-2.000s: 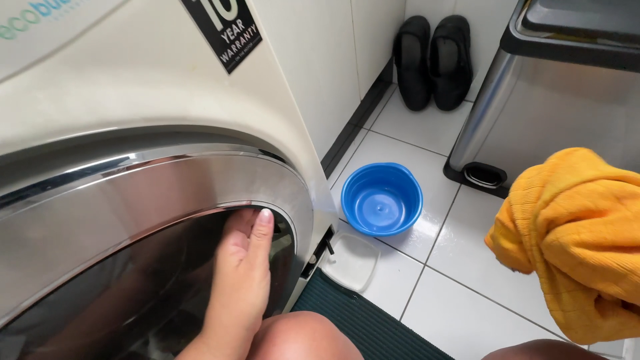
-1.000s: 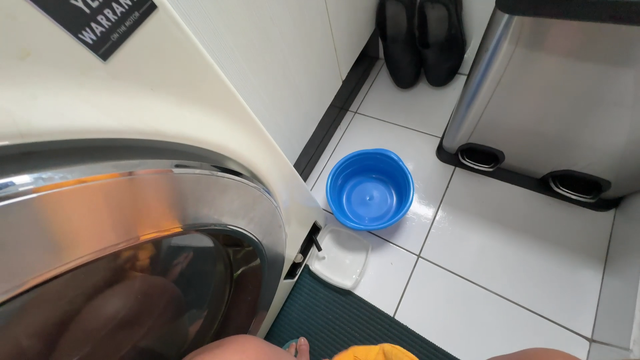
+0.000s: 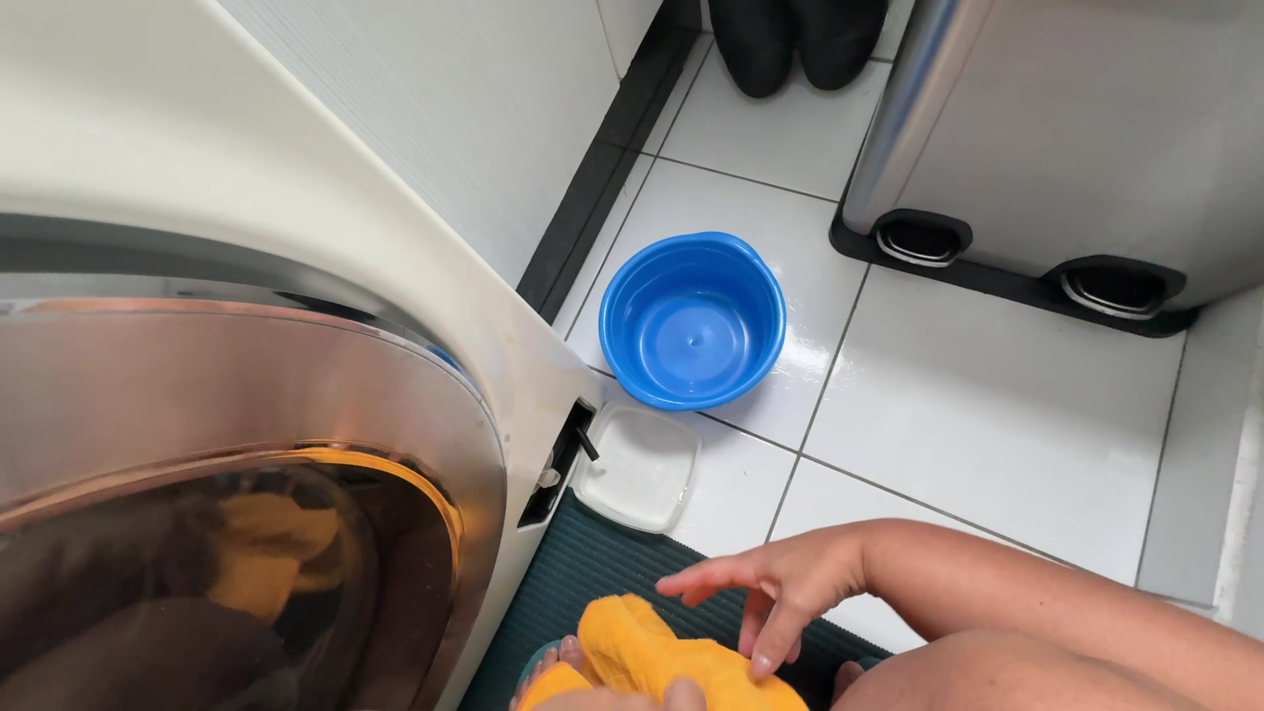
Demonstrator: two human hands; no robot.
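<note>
A yellow cloth lies bunched low in the view, above my feet and a green mat. My right hand reaches over it from the right, fingers apart, the thumb at the cloth's edge. Of my left hand only a part shows at the bottom edge, against the cloth; its grip is hidden. To the left is a front-loading washing machine with its round door closed. At its lower corner an uncovered recess shows a short black hose, which points over a white shallow plastic tray.
A blue plastic basin stands on the white floor tiles beyond the tray. Black shoes are at the top. A steel pedal bin stands at the upper right. The ribbed green mat runs along the machine's front.
The yellow cloth, earlier raised at the right, is now low in front of me. My left hand has left the washing machine's door. My right hand has come into view. The view has shifted downward.
</note>
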